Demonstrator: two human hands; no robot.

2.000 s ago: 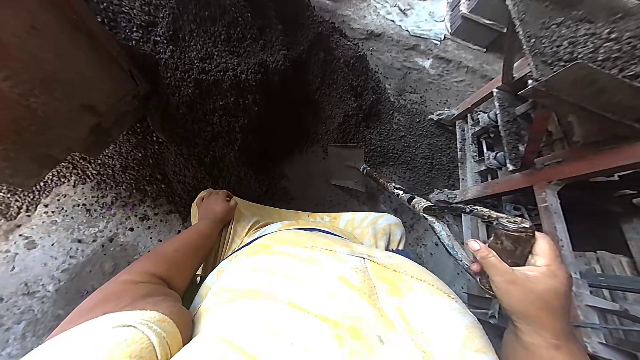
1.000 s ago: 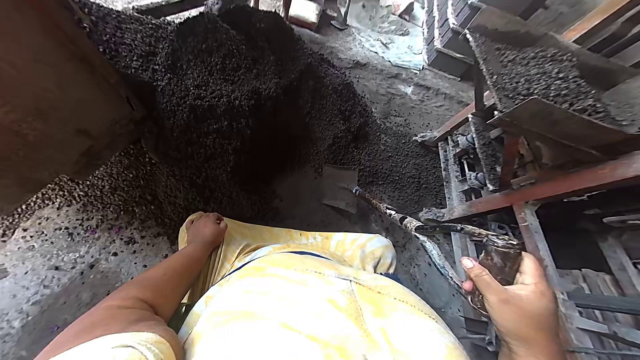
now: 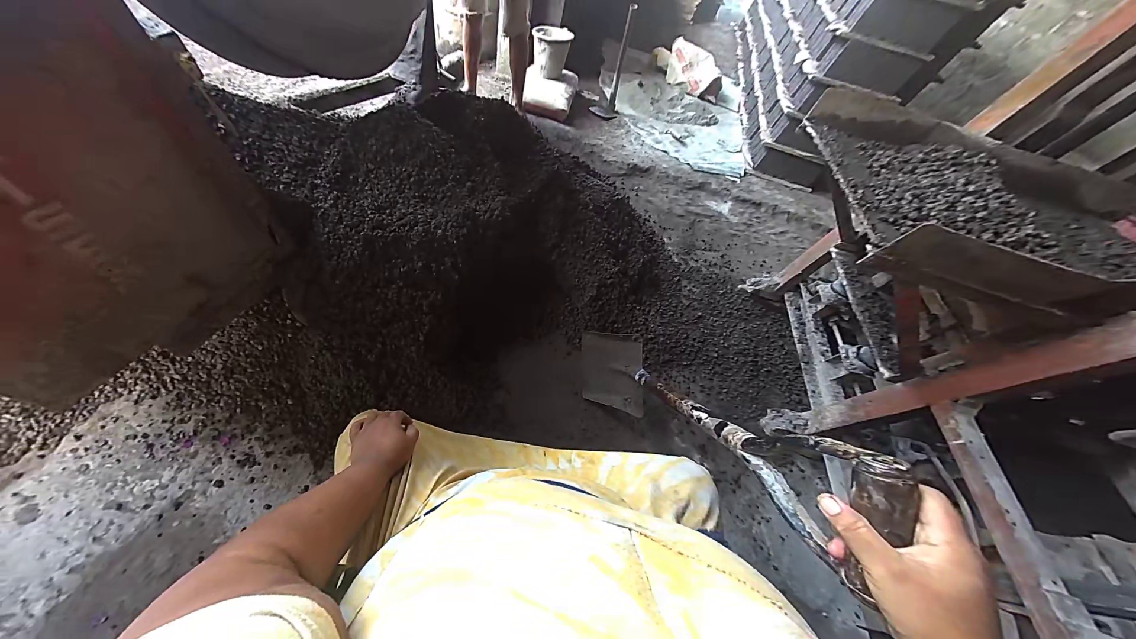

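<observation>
My right hand (image 3: 923, 559) is closed around the grip of a shovel (image 3: 612, 373), at the lower right. The shovel's worn handle runs up and left to a flat square blade, which lies on the floor at the near edge of a dark aggregate heap (image 3: 408, 204). My left hand (image 3: 383, 437) rests on my knee, over the yellow cloth of my clothing, with its fingers curled; whether it grips the cloth I cannot tell.
A rusty metal container (image 3: 124, 204) fills the upper left. At right stands a red-framed machine (image 3: 1021, 364) with a hopper of aggregate (image 3: 958, 195). Stacked grey blocks (image 3: 852, 53), a bucket (image 3: 552, 51), a long-handled tool (image 3: 621, 62) and another person's legs (image 3: 515, 53) are at the top.
The view has tilted up, bringing the bucket and the person's legs into sight. Both hands keep about the same places, and the shovel blade stays by the heap.
</observation>
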